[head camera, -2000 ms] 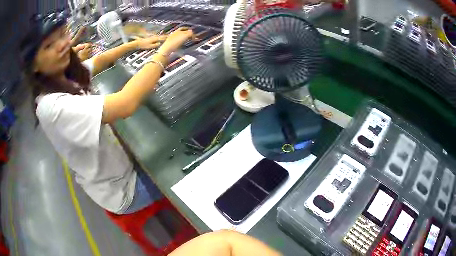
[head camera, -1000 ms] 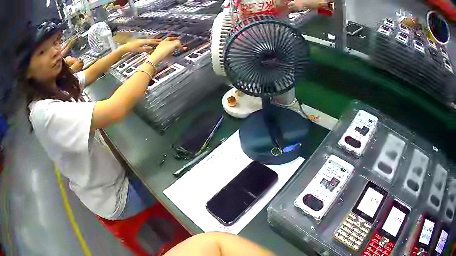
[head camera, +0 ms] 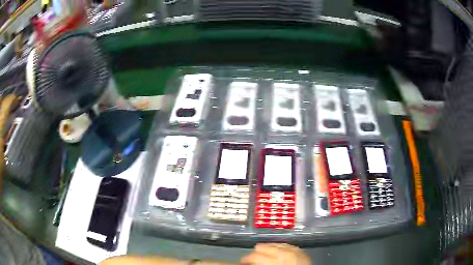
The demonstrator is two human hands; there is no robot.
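A clear blister tray [head camera: 207, 233] holds two rows of phones. In its front row are a face-down white phone [head camera: 174, 172], a gold phone [head camera: 231, 181], a red phone [head camera: 276, 187], a second red phone [head camera: 341, 177] and a black phone [head camera: 378, 175]. The four face-up displays glow white. The second red phone tilts beside an orange-and-white piece [head camera: 322, 181]. The back row [head camera: 286, 107] holds several face-down white phones. My left hand [head camera: 277, 254] is at the bottom edge below the tray, blurred and cut off; its fingers and any hold are hidden. My right hand is out of view.
A desk fan [head camera: 72, 75] on a dark blue base stands left of the tray. A smartphone [head camera: 109, 212] lies on white paper [head camera: 72, 227]. An orange strip [head camera: 415, 173] lies right of the tray, with a clear ridged stack [head camera: 456, 212] beyond. Part of a person shows at the left edge.
The view has swung right, so the whole tray now shows and the seated person has mostly left the picture. A hand now shows at the bottom edge, where only bare skin showed before.
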